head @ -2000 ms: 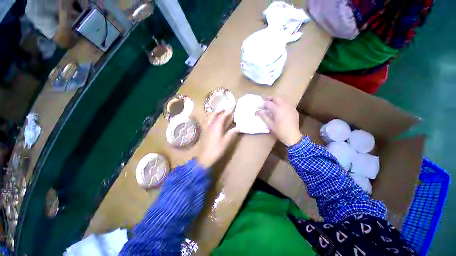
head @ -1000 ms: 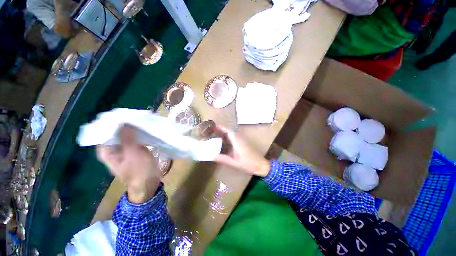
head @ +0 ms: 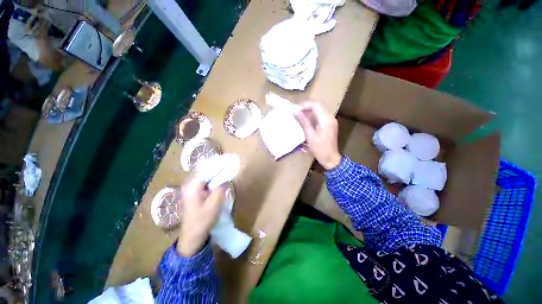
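My left hand (head: 201, 217), slightly blurred, holds a white sheet (head: 230, 237) over the bench. Part of a shiny disc shows by the sheet; whether I grip it too is unclear. My right hand (head: 321, 135) pinches the right edge of a white square bundle (head: 282, 132) at the bench's middle. Left of the bundle lies a patterned rimmed plate (head: 242, 119), with another rimmed plate (head: 193, 128) beyond it. Spoked discs lie nearer me, one beside the second plate (head: 199, 153) and one at the bench's left edge (head: 166, 208).
A thick white stack (head: 289, 54) stands farther up the bench. An open carton (head: 469, 178) with several white bundles (head: 398, 166) is at the right, beside a blue crate (head: 505, 225). White sheets (head: 128, 292) lie bottom left. A green belt (head: 101, 178) runs left.
My left hand has drawn the white sheet back from the left and it is now bunched. My right hand has left the sheet and moved up to the square bundle, which is now turned.
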